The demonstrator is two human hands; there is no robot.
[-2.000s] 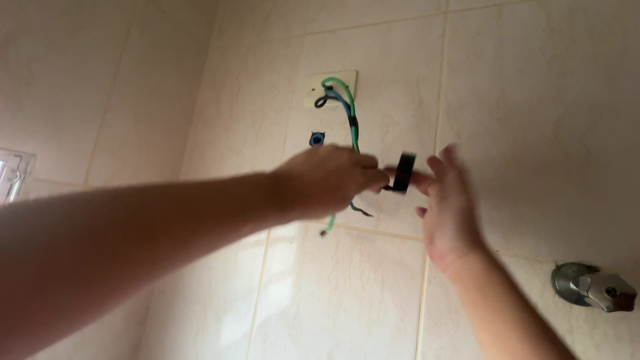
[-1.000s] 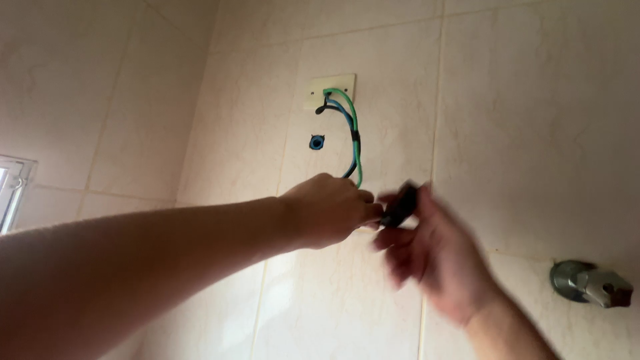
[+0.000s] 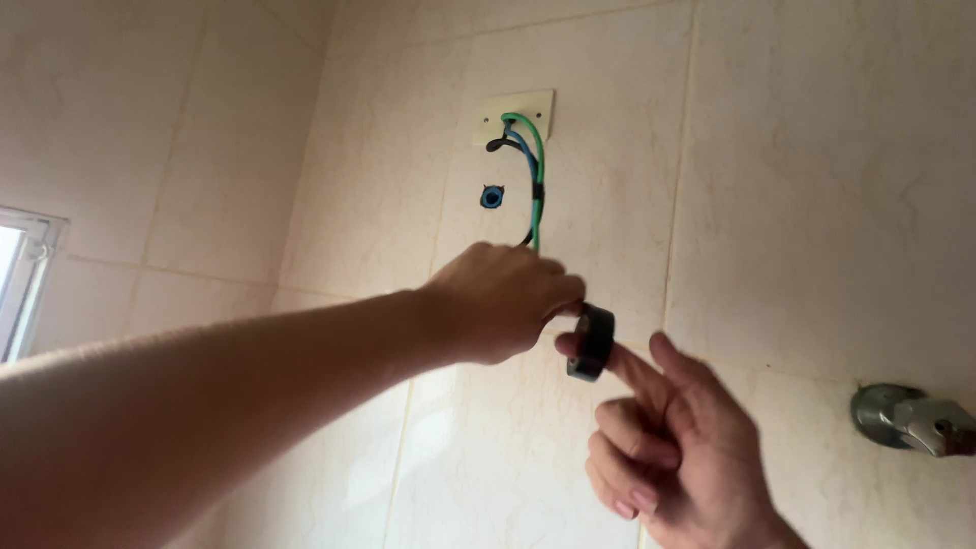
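Green, blue and black electrical wires [image 3: 540, 164] come out of a cream wall plate [image 3: 526, 103] and hang down, bound partway by a dark band. My left hand [image 3: 507, 301] is closed around their lower part, which it hides. A roll of black electrical tape [image 3: 601, 343] hangs beside its fingertips, with the index finger of my right hand [image 3: 679, 435] through the roll's core. The thumb of that hand is raised and its other fingers are curled. Whether a strip of tape runs to the wires cannot be seen.
Below the plate a blue pipe fitting [image 3: 492, 197] is set in the tiled wall. A metal valve [image 3: 907, 419] sticks out at the lower right. At the left edge is part of a window frame [image 3: 34, 267].
My right hand has moved lower, and its index finger now goes through the tape roll. My left hand stays at the wires.
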